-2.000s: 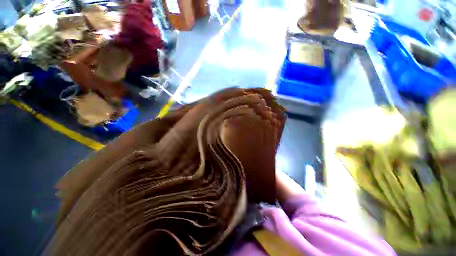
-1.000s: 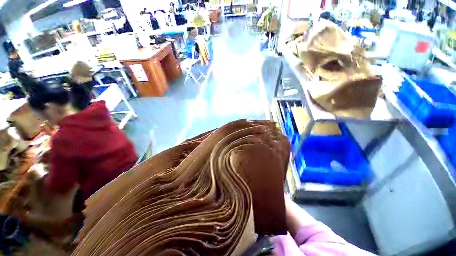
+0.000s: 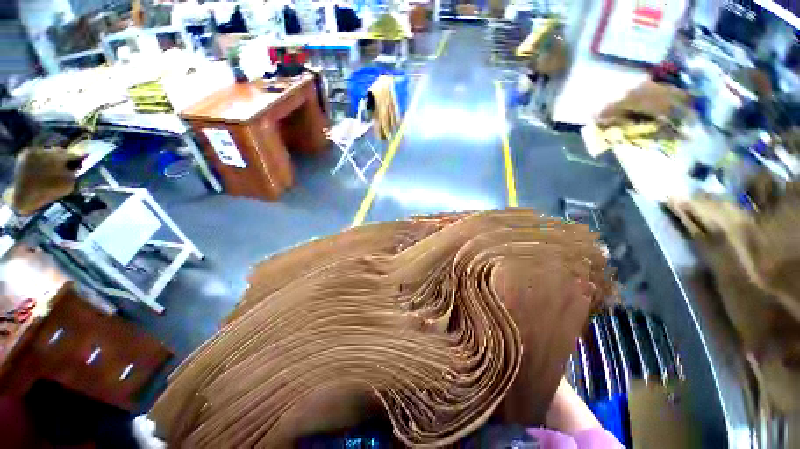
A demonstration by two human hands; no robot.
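A thick stack of brown leather panels fills the lower middle of the head view. Its layers curve into a wavy fold on the right, with their edges showing. My right forearm, in a pink sleeve, goes up behind the stack's right side; the stack hides my right hand. My left hand is not seen. A small pale patch at the stack's lower left corner is too unclear to name. A dark, blurred item lies at the bottom edge, below the stack.
Ahead is an aisle between yellow lines. On the left are a brown desk, a white folding chair, a white-framed stand and a wooden drawer unit. On the right, a long bench carries brown pieces.
The view has moved forward along the aisle; the desk is nearer and the person in red has left the view. The stack is still carried in front, now further right in the picture.
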